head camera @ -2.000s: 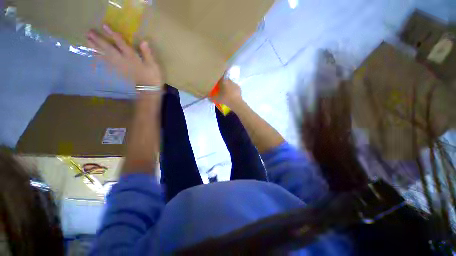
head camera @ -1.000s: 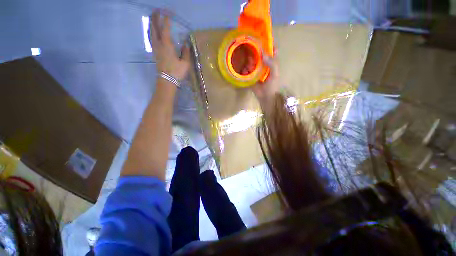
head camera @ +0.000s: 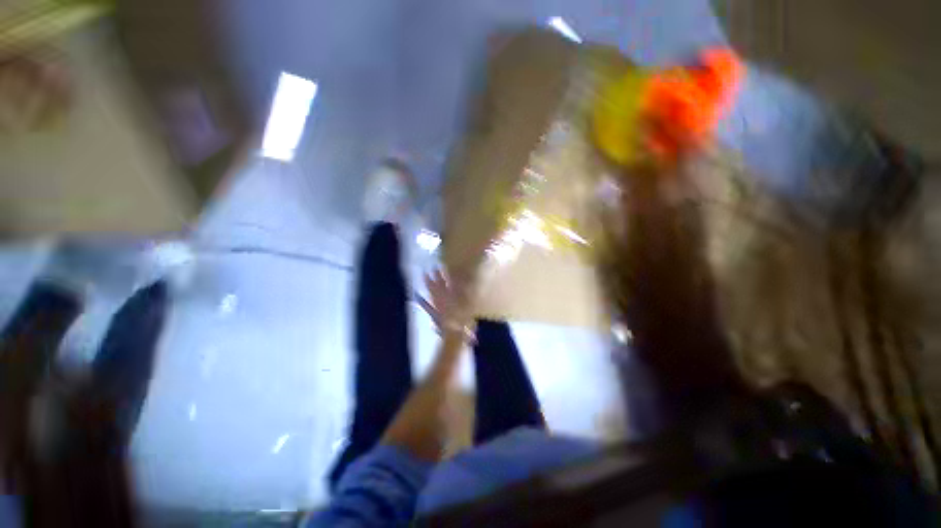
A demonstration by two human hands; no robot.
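A large brown carton (head camera: 506,144) with glossy tape along a seam lies in front of me, tilted in the blurred view. My left hand (head camera: 449,304) is at its lower left edge, fingers spread, holding nothing; whether it presses on the carton is unclear. The orange tape dispenser (head camera: 686,108) with its yellow roll (head camera: 617,119) is up at the upper right, over the carton's right side. My right hand is hidden by hair and blur, at the dispenser's lower end.
A blurred carton (head camera: 83,134) stands at the upper left. Another person's dark legs (head camera: 129,330) show at the lower left. My own legs stand on the glossy floor (head camera: 248,382). Brown cartons, partly behind hair, are at the right.
The view has swung. The dispenser has moved right from over the carton's middle. My left hand has come down from beyond the carton's left side to its near left edge.
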